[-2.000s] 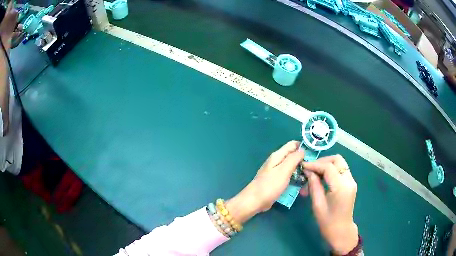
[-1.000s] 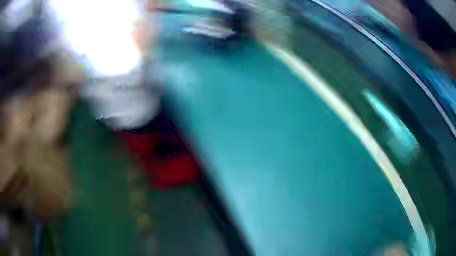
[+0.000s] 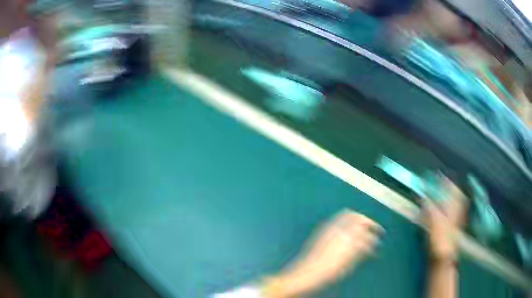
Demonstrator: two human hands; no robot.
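The view is strongly blurred. My right hand (image 3: 446, 212) is over the dark green belt at the right, its fingers around the head end of a turquoise fan body (image 3: 402, 173). The flat handle points up and left; the fan's ring is mostly hidden or smeared. My left hand (image 3: 347, 236) is above the green bench top (image 3: 204, 192), left of the right hand, with its fingers curled. No fan body shows in it; blur hides whether it holds something small.
Another fan body (image 3: 291, 93) lies farther up the belt, and a turquoise piece (image 3: 484, 212) lies right of my right hand. A pale strip (image 3: 280, 137) divides bench and belt. Turquoise parts (image 3: 466, 81) are heaped on the far bench. A person's white clothing (image 3: 17, 110) shows at left.
Two seconds ago both hands held a fan body over the bench. One second ago the view was turned left, without clear hands. Now the hands are apart, the right one over the belt.
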